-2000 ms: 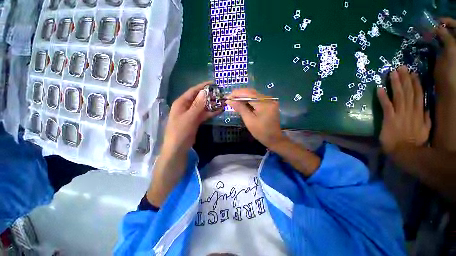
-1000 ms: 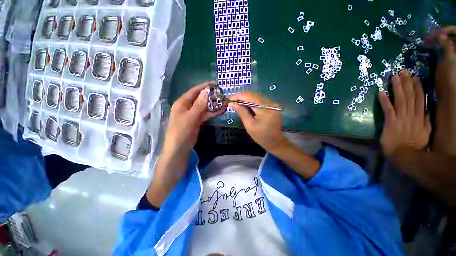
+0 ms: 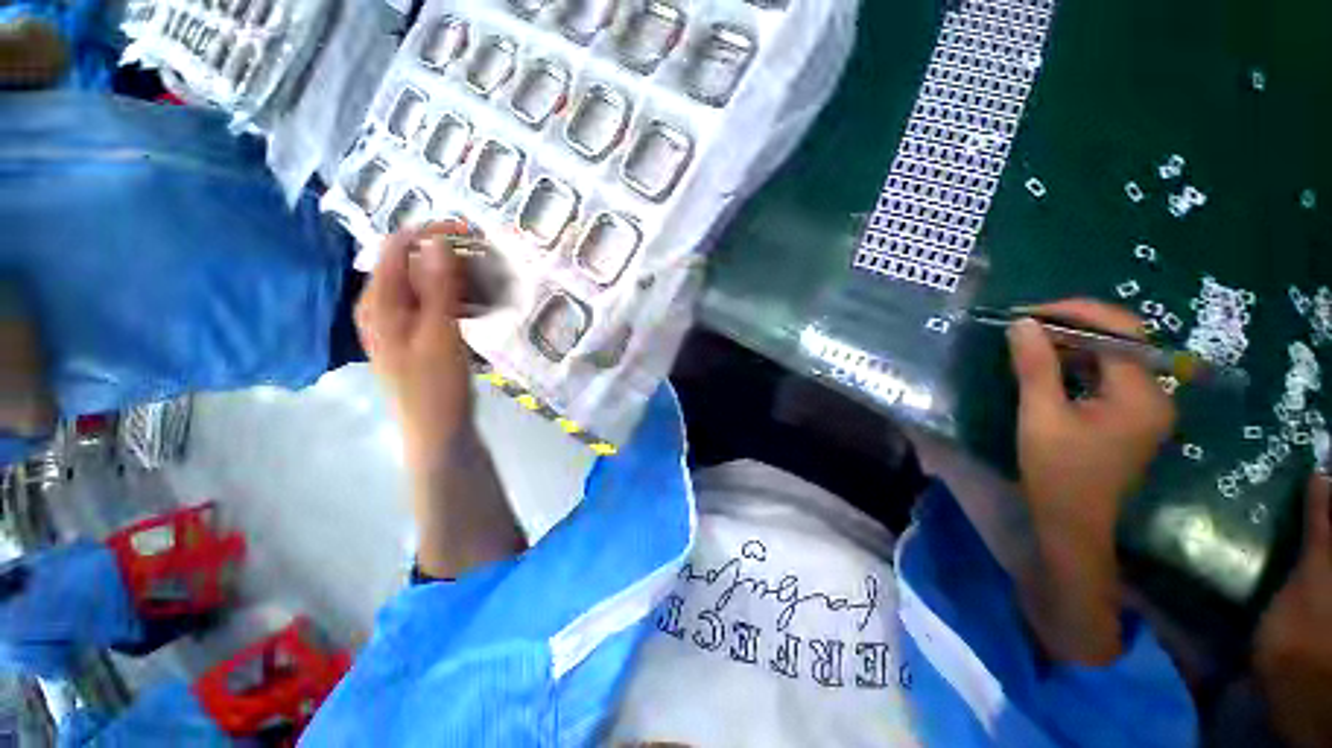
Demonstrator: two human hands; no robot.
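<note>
My left hand point(image 3: 424, 314) is over the lower left part of the white blister tray point(image 3: 665, 278). Its fingertips hold a watch case point(image 3: 475, 273), blurred and partly hidden by the fingers. Several silvery rounded-square cases sit in the tray's pockets. My right hand point(image 3: 1088, 402) is over the green surface, right of the gasket sheet's near end, and holds slim tweezers point(image 3: 1088, 330) like a pen, tip pointing left. The tip is near a small loose piece point(image 3: 938, 325). The gasket sheet point(image 3: 957, 139) lies flat with pieces in rows.
Loose die-cut pieces point(image 3: 1221, 319) are heaped on the green surface point(image 3: 818, 190) at right. Part of another person's hand point(image 3: 1300, 607) shows at the right edge. A blue-sleeved person point(image 3: 161, 249) is at left. Red plastic stools point(image 3: 175, 560) stand lower left. Another tray point(image 3: 241, 51) is at upper left.
The view has swung left. My left hand has moved with the case from beside the sheet to the tray. My right hand has parted from the case, still holding the tweezers.
</note>
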